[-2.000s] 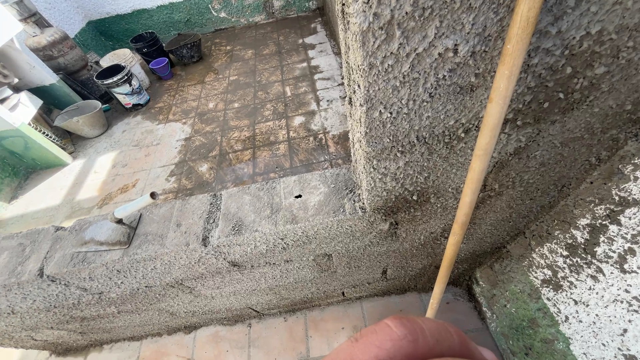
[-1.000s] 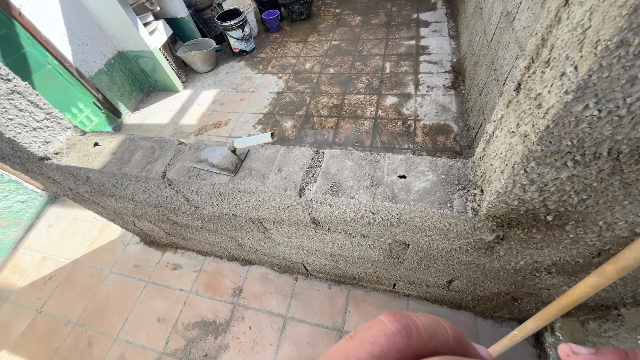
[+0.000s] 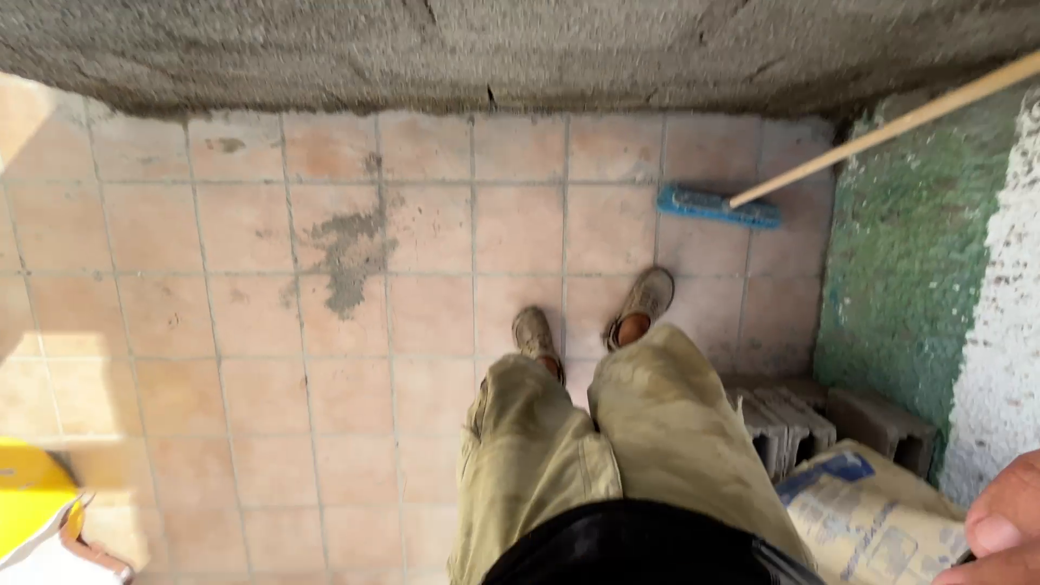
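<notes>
My right hand (image 3: 1003, 520) shows only in part at the lower right edge, its fingers bent over or beside a paper sack (image 3: 881, 512). A small dark thing lies by the fingertips; whether the hand grips it or the sack, I cannot tell. My left hand is out of view. A push broom's blue head (image 3: 719, 208) rests on the tiles, well away from the visible hand. Its wooden handle (image 3: 886, 132) slants up to the right and runs out of the frame, so its top is hidden.
Hollow concrete blocks (image 3: 881, 422) stand beside the sack, against a green and white wall (image 3: 902, 244). A rough cement-faced wall (image 3: 487, 49) crosses the top. Grey residue (image 3: 349, 252) marks the floor tiles. A yellow and white object (image 3: 36, 504) lies lower left.
The view has swung down to the floor and my feet. Fingers seen close to the wooden handle at the bottom of the earlier views are now apart from its visible part.
</notes>
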